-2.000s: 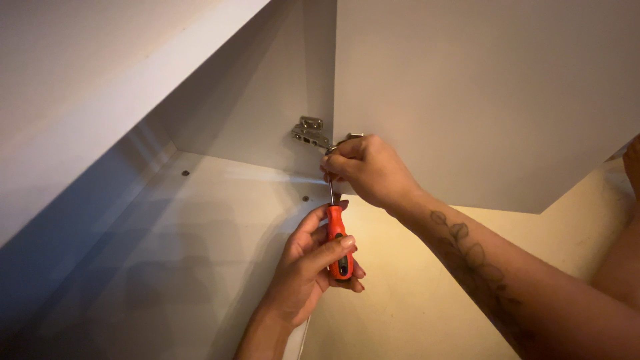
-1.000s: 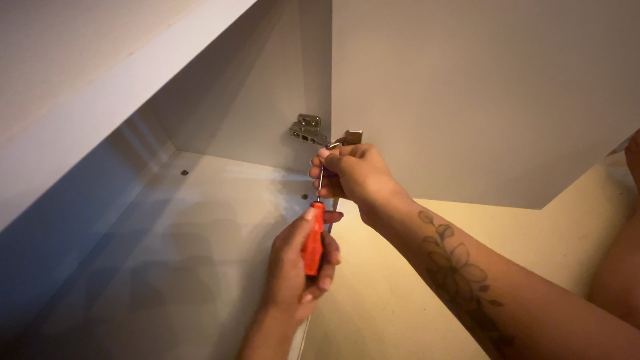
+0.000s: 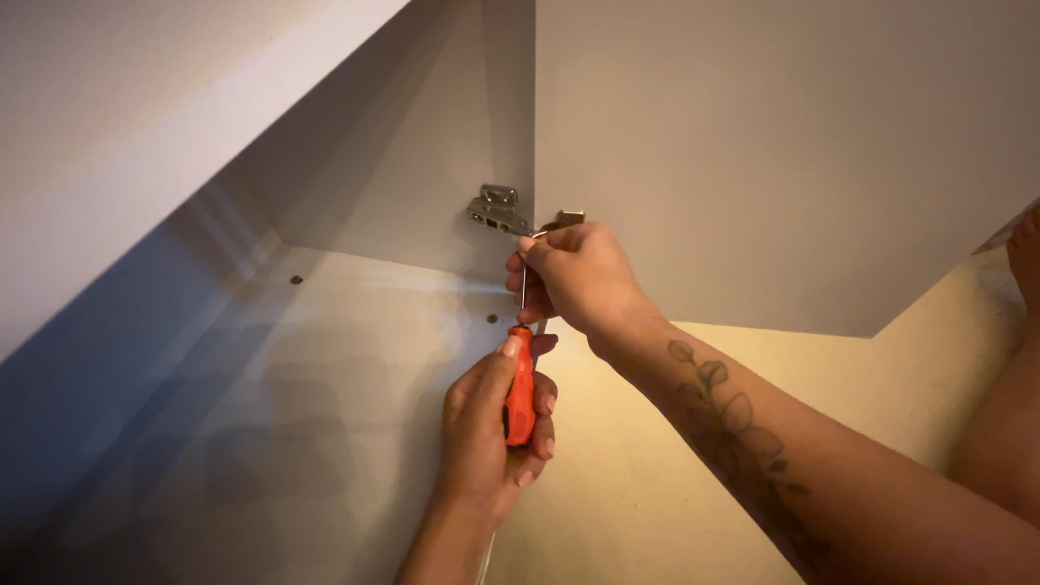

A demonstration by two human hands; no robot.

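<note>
My left hand (image 3: 496, 414) is closed around the red handle of a screwdriver (image 3: 522, 390), whose thin metal shaft points up. With bent fingers, my right hand (image 3: 581, 276) pinches near the tip of the shaft, just below a metal cabinet hinge (image 3: 497, 210). That hinge is fixed to the grey cabinet side panel, and its cup end shows at the door panel (image 3: 772, 162), partly covered by my right hand. Whether the tip sits in a screw is hidden by the fingers.
A pale panel (image 3: 146, 122) slants across the upper left. The cabinet's bottom panel (image 3: 357, 366) carries two small dark fittings (image 3: 296, 279). Beyond the door's lower edge lies the light floor (image 3: 650, 455), and part of a person's bare leg (image 3: 995, 406) is at the right.
The screwdriver has turned in my left hand, and the fingers around its handle have shifted. My right hand stays beside the hinge with its fingers slightly rearranged.
</note>
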